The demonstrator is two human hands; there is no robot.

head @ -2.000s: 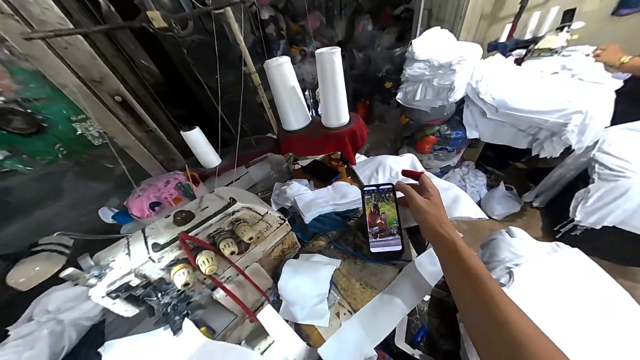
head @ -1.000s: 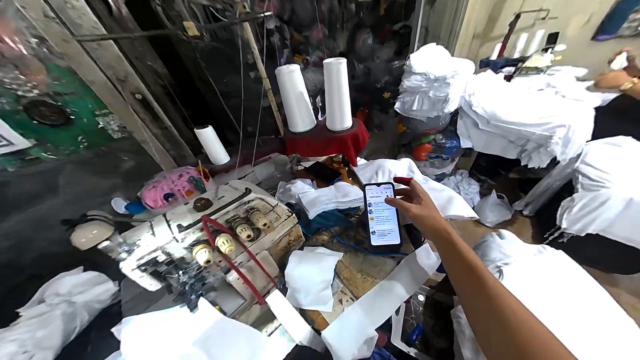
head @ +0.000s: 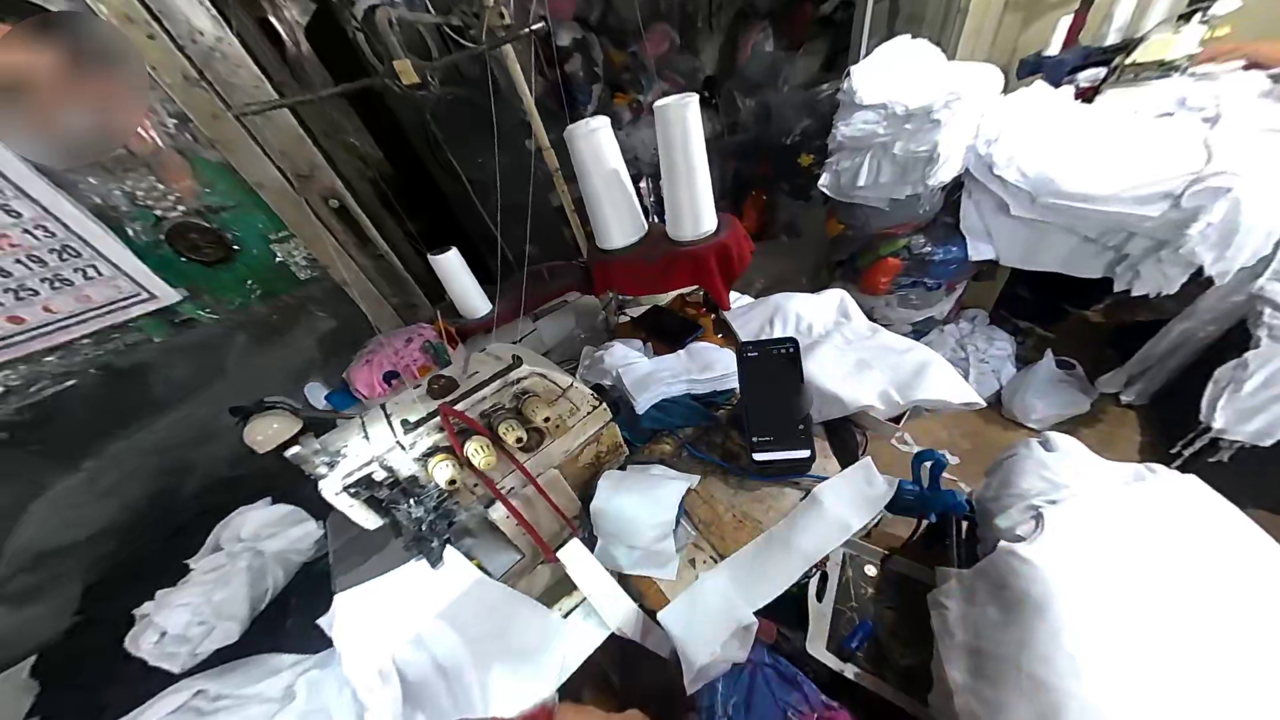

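A smartphone (head: 775,400) with a mostly dark screen stands propped up among the cloth, with no hand on it. At the bottom edge shows a sliver of a hand with something red beside it, seemingly my right hand (head: 600,712); its fingers are hidden. It is nearest to a white cloth piece (head: 450,630) in front of the overlock sewing machine (head: 480,430). A red strap (head: 505,480) lies over the machine's tension dials. A long white fabric strip (head: 780,550) and a small white cloth (head: 640,515) lie on the worktable. My left hand is out of view.
White thread cones (head: 688,165) stand on a red cloth (head: 670,262) behind the machine. Stacks of white fabric (head: 1110,170) fill the back right, with a large white cloth heap (head: 1110,590) at the right front. A calendar (head: 60,260) hangs at left.
My right hand has left the phone and withdrawn toward the bottom edge. The phone's screen went from a picture, to a light list, to mostly dark. Blue scissor-like handles now show where the arm was.
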